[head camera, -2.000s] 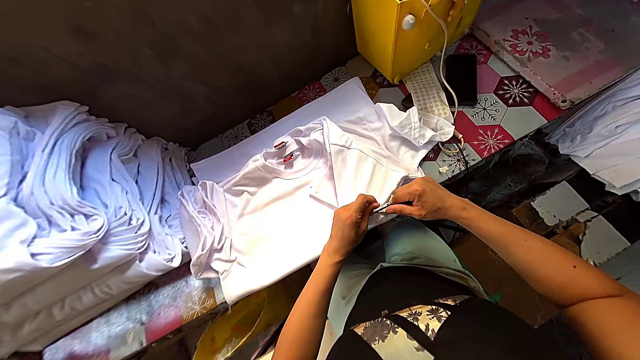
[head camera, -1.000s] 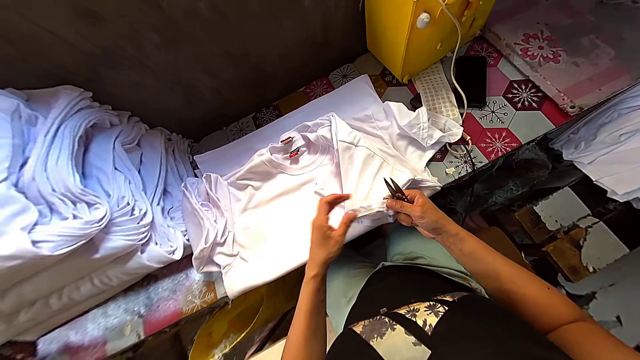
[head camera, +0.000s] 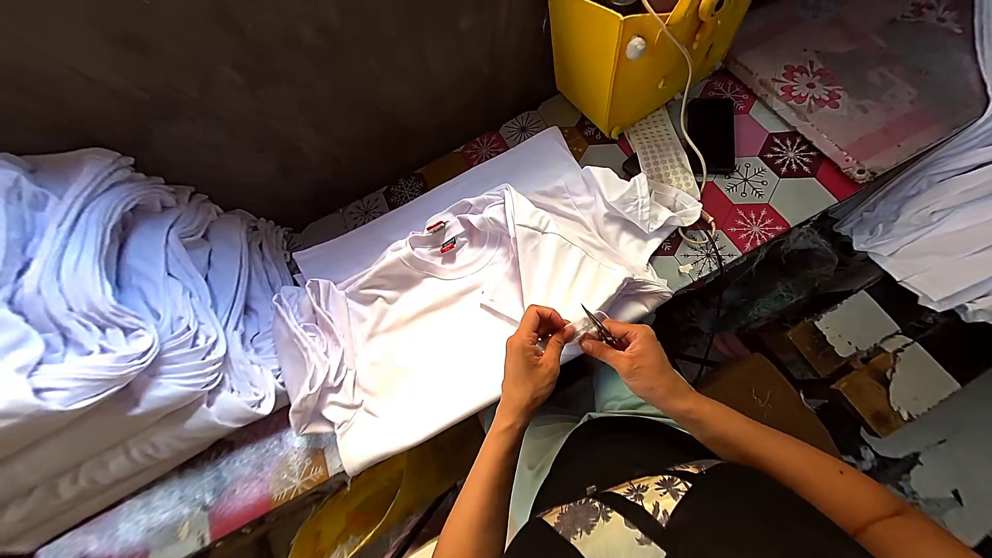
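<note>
White T-shirts (head camera: 434, 333) lie in a flat pile before me, the top one's collar bearing small red tags (head camera: 448, 245). At the pile's near edge my left hand (head camera: 535, 360) pinches a bit of white fabric between thumb and fingertips. Just to its right, my right hand (head camera: 632, 356) holds small dark thread snips (head camera: 602, 327), their points up and to the left, and its fingertips also touch the fabric. The snips' handles are mostly hidden in the palm.
A tall stack of folded white shirts (head camera: 139, 310) stands at the left. Behind are a yellow container (head camera: 620, 70) with a white cable (head camera: 688, 85), a dark phone (head camera: 711, 133) and a dotted white strip (head camera: 664, 147) on the patterned tabletop (head camera: 756, 225). More white fabric (head camera: 930, 209) hangs at the right.
One second ago my left hand was apart from the fabric, its thumb and finger spread; it now pinches the edge beside the snips. The snips' points have come close to that hand.
</note>
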